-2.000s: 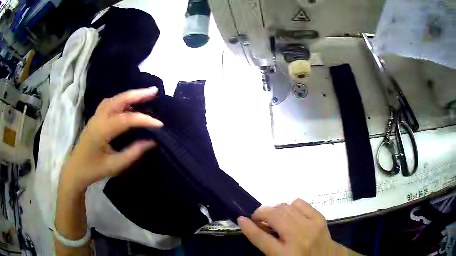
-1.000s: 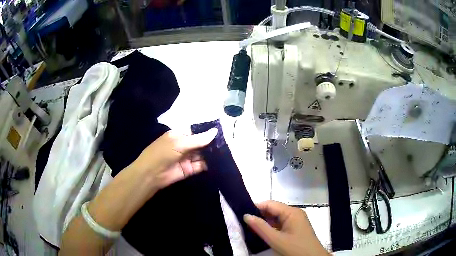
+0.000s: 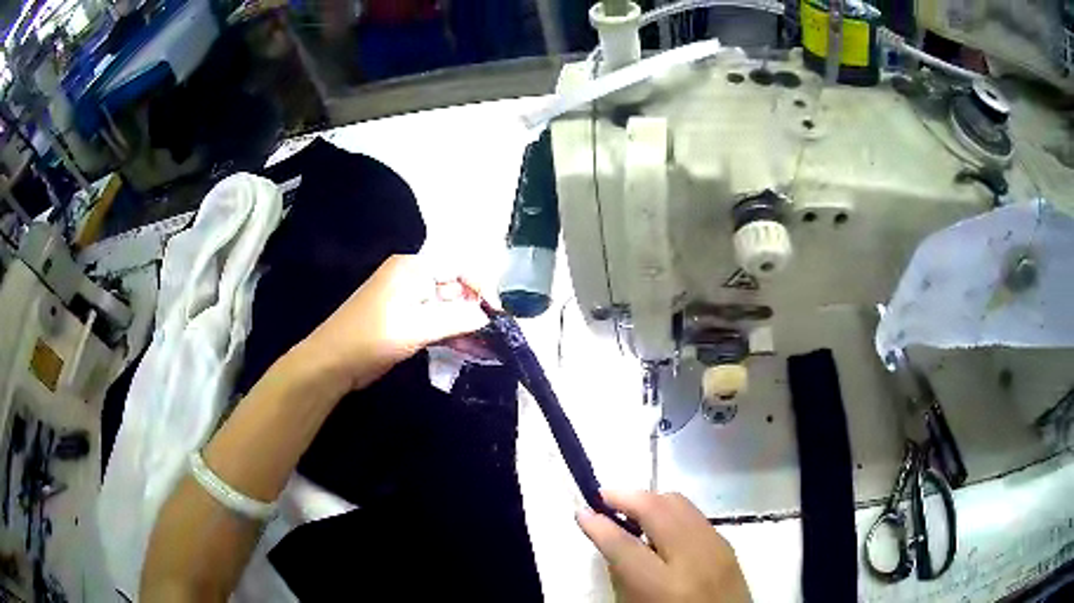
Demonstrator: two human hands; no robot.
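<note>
A narrow black band (image 3: 554, 415) is stretched between my hands and looks folded or seen edge-on. My left hand (image 3: 430, 318) pinches its upper end. My right hand (image 3: 665, 544) holds its lower end. A black garment panel (image 3: 412, 495) lies under and left of my left hand, with a white cloth (image 3: 177, 389) beside it at the left. A second black band (image 3: 824, 471) lies flat on the machine bed to the right.
The sewing machine head (image 3: 730, 177) stands at the right, with a paper note (image 3: 978, 283) on it. Black-handled scissors (image 3: 916, 507) lie at the right. A dark green bottle-shaped tool (image 3: 532, 230) lies left of the head. Another machine (image 3: 53, 312) is at far left.
The band was laid broad side up across the black panel; now it is held narrow between my hands. My left hand has stayed on its upper end since a second ago. The view has shifted.
</note>
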